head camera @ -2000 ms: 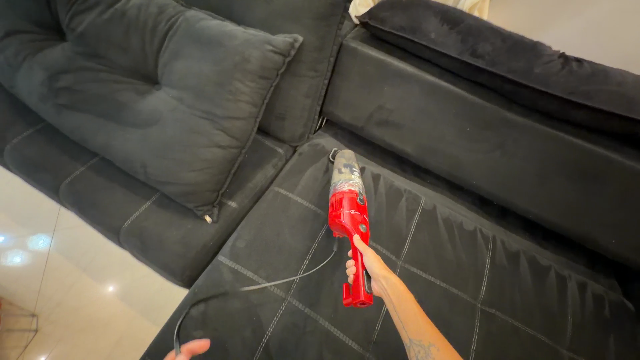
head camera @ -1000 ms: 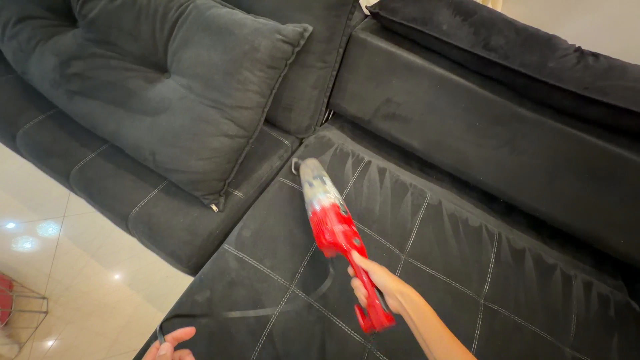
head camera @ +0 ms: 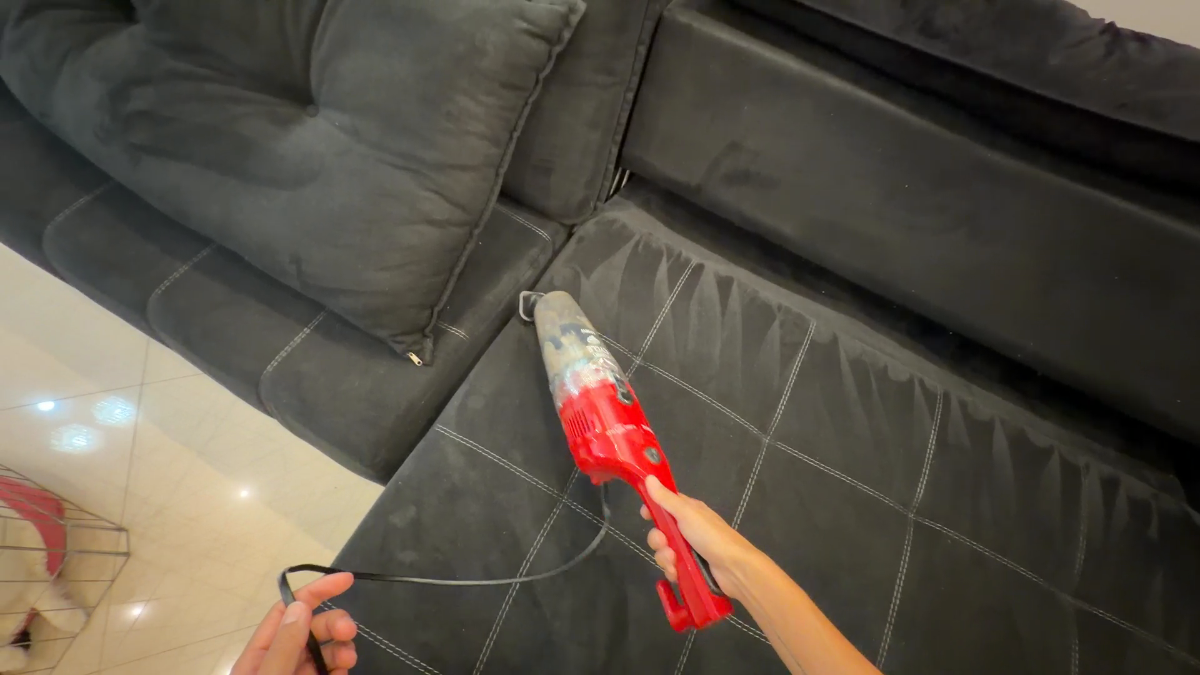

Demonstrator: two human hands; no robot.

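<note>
My right hand (head camera: 689, 534) grips the red handle of a handheld vacuum cleaner (head camera: 614, 431), whose clear, dusty nozzle end rests on or just over the dark sofa seat (head camera: 844, 469), close to the seam between two seat sections. A small metal ring or loop (head camera: 528, 306) shows at the nozzle's tip. From the vacuum's underside a black power cord (head camera: 450, 581) curves left across the seat to my left hand (head camera: 305, 628), which holds it between thumb and fingers at the bottom edge of the view. Pale brushed streaks mark the seat fabric near the backrest.
A large dark cushion (head camera: 281, 159) with a zip pull lies on the left seat section. The sofa backrest (head camera: 891, 187) runs along the upper right, with another dark cushion (head camera: 1106, 66) on top. At lower left, a wire basket (head camera: 66, 553) with red and white items stands on the glossy tiled floor (head camera: 206, 469).
The vacuum's nozzle has swung left from near the streaked part of the seat toward the seam between sections. My left hand, with the cord, has come further into view.
</note>
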